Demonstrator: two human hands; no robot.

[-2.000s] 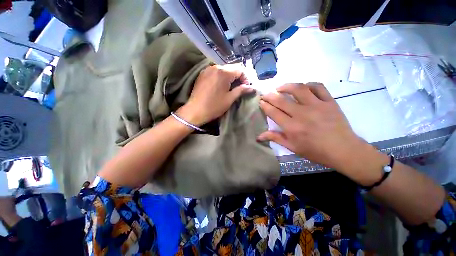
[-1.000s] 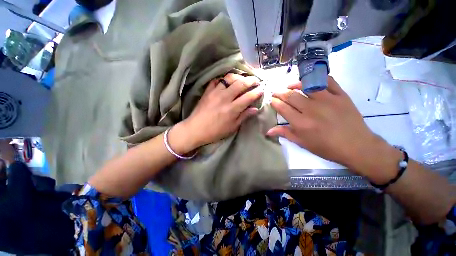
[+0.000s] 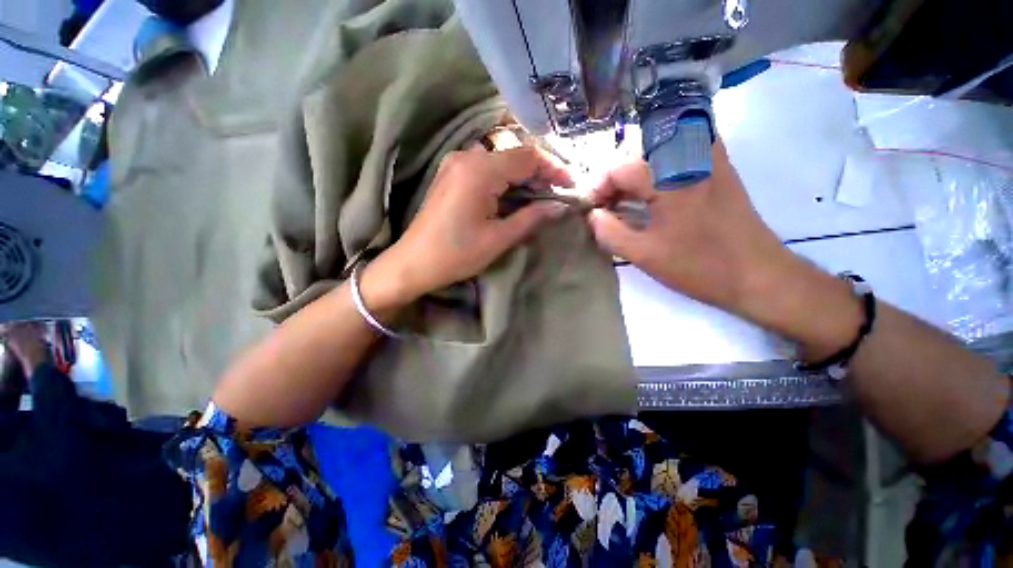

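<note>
The olive-khaki garment piece [image 3: 533, 344] lies over the table in front of me and drapes to the left and over the front edge. My left hand [image 3: 478, 211] pinches the cloth edge [image 3: 567, 201] between thumb and fingers, just in front of the needle area. My right hand [image 3: 694, 227] pinches the same edge from the right, its fingertips close to the left ones. The presser foot and needle area [image 3: 594, 131] of the sewing machine [image 3: 500, 56] is behind my fingertips, washed out by the lamp. The grey-blue round knob [image 3: 679, 150] hangs over my right fingers.
A crinkled clear plastic bag [image 3: 961, 244] and a white slip [image 3: 855, 180] lie on the table at the right. A ruler scale [image 3: 733, 393] runs along the front edge. A dark object [image 3: 928, 56] is at the upper right. Another person's hand [image 3: 27, 346] shows at the far left.
Both hands were flatter on the cloth at the needle; now they pinch its edge, raised between their fingertips. The view has shifted, first one way and then slightly back.
</note>
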